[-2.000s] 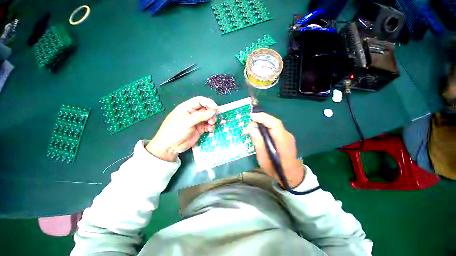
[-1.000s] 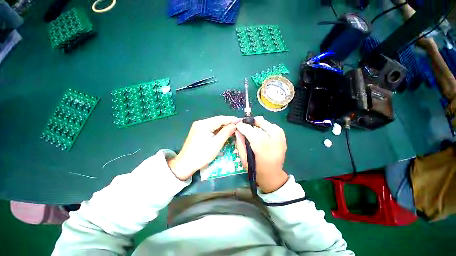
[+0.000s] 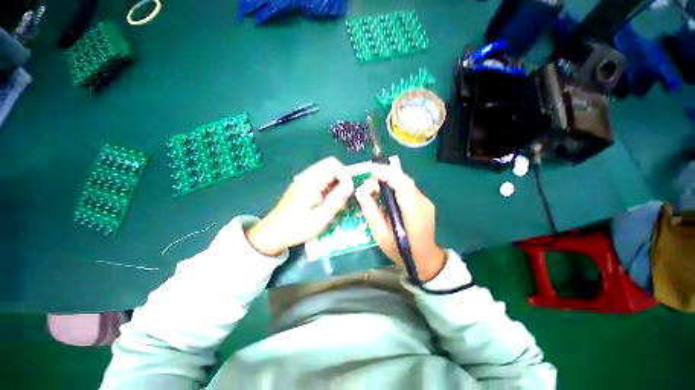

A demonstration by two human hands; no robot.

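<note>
A green PCB panel (image 3: pixel 344 234) lies in front of me on a pale board, partly hidden by both hands. My right hand (image 3: pixel 405 217) holds the black soldering iron (image 3: pixel 395 213), its metal tip pointing away beside a pile of tiny dark components (image 3: pixel 350 135). My right thumb and fingertips are over the panel. My left hand (image 3: pixel 309 206) is over the panel's left part with thumb and fingers close together; whether something small is between them cannot be told.
Dark tweezers (image 3: pixel 288 116) lie beyond my left hand. More green panels (image 3: pixel 215 154) lie left and at the far side. A round yellowish roll (image 3: pixel 416 117) stands near the black soldering station (image 3: pixel 499 114). A red stool (image 3: pixel 583 270) is at right.
Since one second ago, my hands have moved slightly apart and more of the panel's far edge shows. The iron has tilted, its tip a little left. The whole view has shifted slightly.
</note>
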